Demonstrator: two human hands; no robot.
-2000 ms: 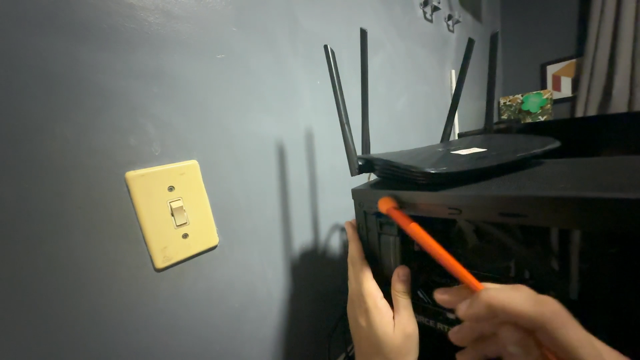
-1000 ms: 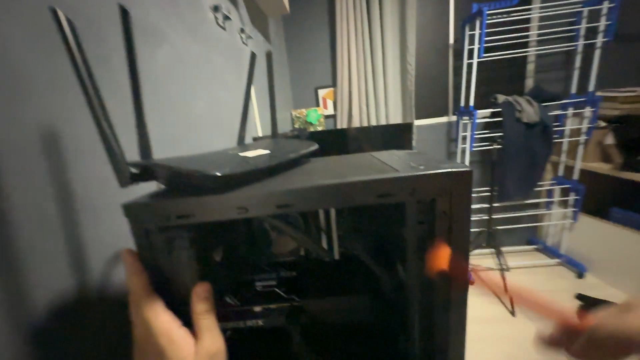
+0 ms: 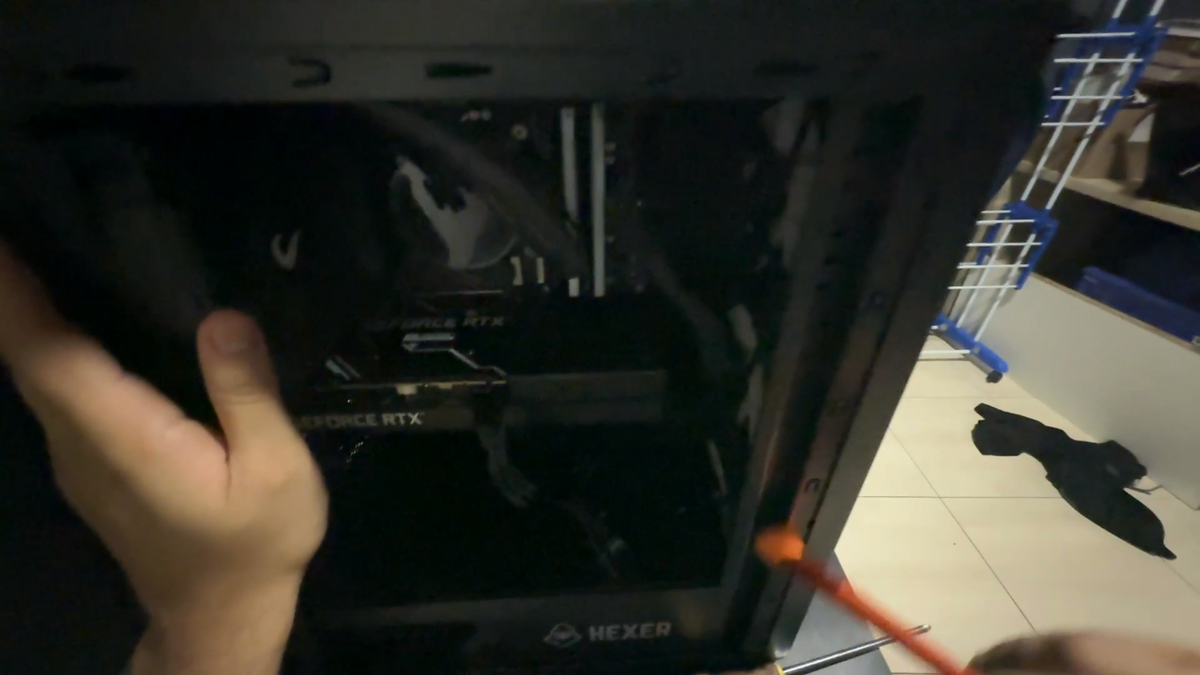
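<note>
A black computer case (image 3: 844, 375) with its inside showing fills most of the head view. Through its side, a GeForce RTX graphics card (image 3: 469, 403) and two pale memory sticks (image 3: 598, 202) can be seen. My left hand (image 3: 197, 469) rests against the case's left part, thumb up, fingers partly hidden in shadow. At the lower right edge, my right hand (image 3: 1078, 653) is blurred and mostly out of frame, closed on an orange stick-like tool (image 3: 872, 609). The tool's round orange tip (image 3: 780, 546) is at the lower right part of the case frame.
Below the case's right corner lies a metal rod-like tool (image 3: 853, 651) with a yellow end. Black cloth (image 3: 1078, 469) lies on the tiled floor (image 3: 937, 525). A blue and white drying rack (image 3: 1012, 234) stands behind, beside a pale panel (image 3: 1078, 356) and shelves (image 3: 1106, 192).
The view has swung down and right, closer to the case. The orange tip has moved from the case's upper left corner to its lower right side. The left hand stays at the left part.
</note>
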